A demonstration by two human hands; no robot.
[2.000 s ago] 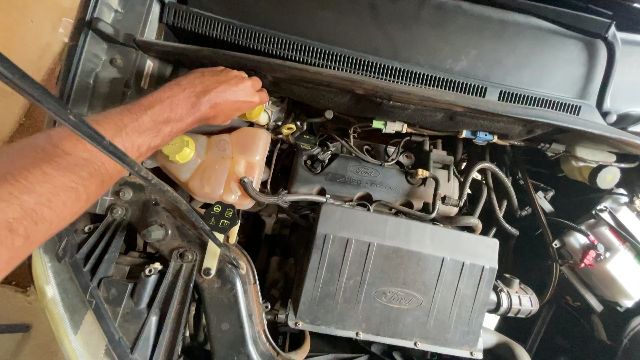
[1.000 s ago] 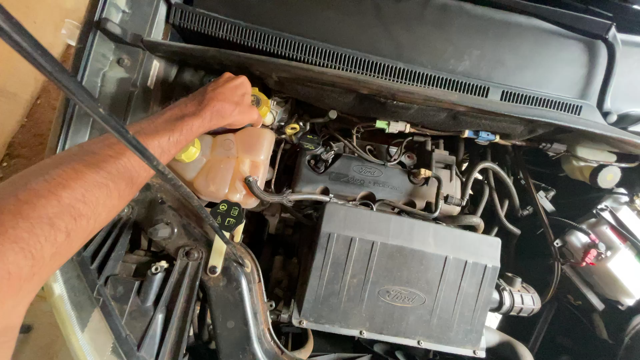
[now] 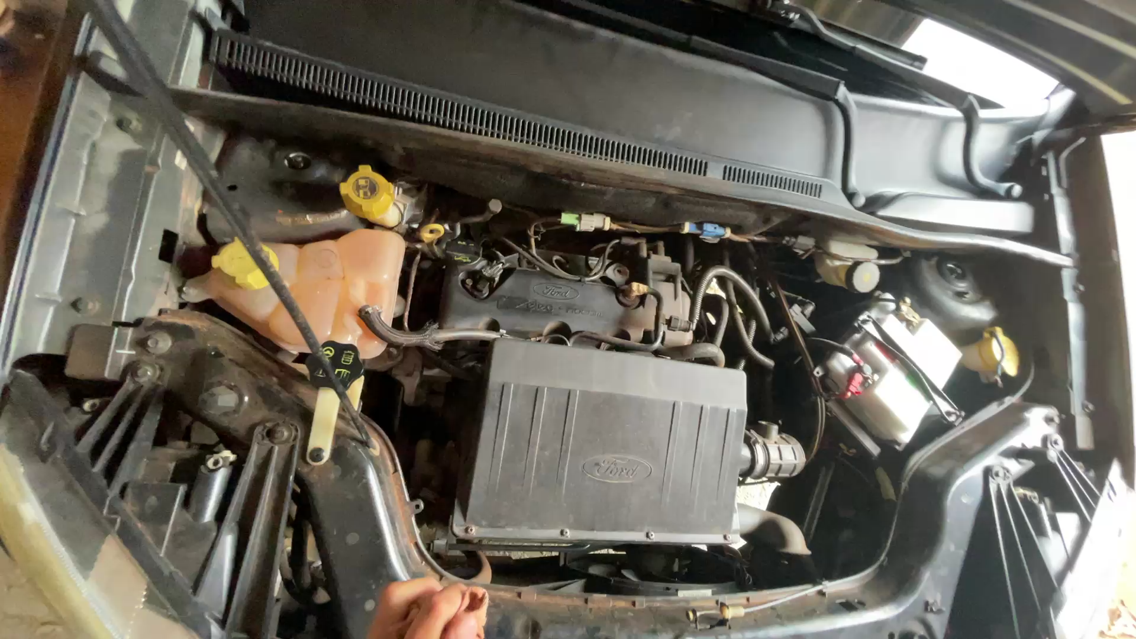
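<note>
My left hand (image 3: 430, 609) is at the bottom edge, by the front crossmember of the engine bay, its fingers curled; whether it holds anything cannot be seen. My right hand is out of view. Far above the left hand, a yellow filler cap (image 3: 368, 193) sits at the back left. Below and left of that cap is the pinkish plastic coolant expansion tank (image 3: 333, 280) with its own yellow cap (image 3: 244, 264). A black cap (image 3: 335, 364) tops a pale filler neck (image 3: 321, 426). The black air filter housing (image 3: 612, 444) lies right of the hand.
The bonnet prop rod (image 3: 222, 200) slants across the left side, over the tank. A ribbed hose (image 3: 772, 451) joins the filter housing. The battery (image 3: 901, 382) and another yellow cap (image 3: 992, 353) are at the right. The cowl grille (image 3: 461, 106) runs along the back.
My left hand has left the yellow filler cap at the back left and is now down at the front edge. The cap is in full view. The view has shifted and takes in more of the right side.
</note>
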